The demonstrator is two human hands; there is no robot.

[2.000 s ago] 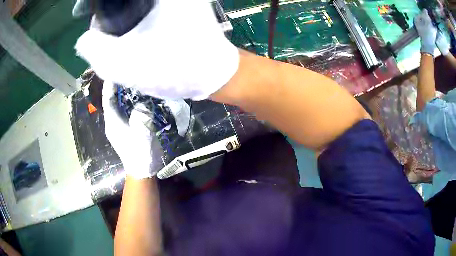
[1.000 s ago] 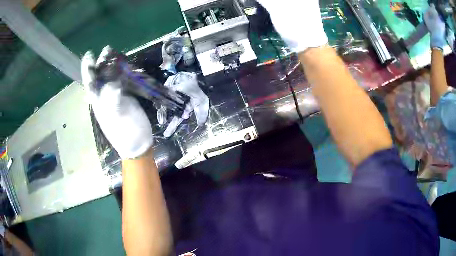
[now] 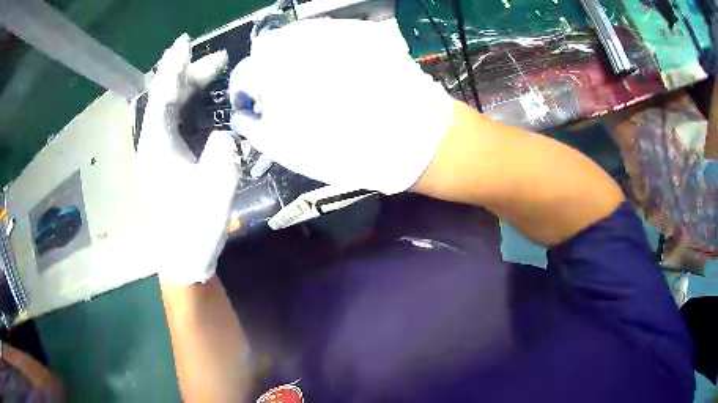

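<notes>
My left hand (image 3: 185, 181), in a white glove, holds the black wired unit (image 3: 206, 118) over the black bench section, with thumb and fingers around it. Small pale metallic details show on the unit. My right hand (image 3: 338, 102), also in a white glove, is beside the unit with its fingers curled at the unit's right edge. A small dark blue spot shows between its fingers; I cannot tell what it is. The right hand hides much of the bench behind it and anything inside its grip.
The white handle-like bracket (image 3: 323, 205) lies at the near bench edge. A dark item (image 3: 59, 228) lies on a grey pad on the pale surface at left. A metal profile (image 3: 608, 35) is at upper right. Dark cables (image 3: 466, 59) cross the red-brown surface. Parts of other people show at the edges.
My right hand has come from the upper right, near the silver-white feeder, down and left to the unit. My left hand has turned, still holding the unit. The feeder is out of view.
</notes>
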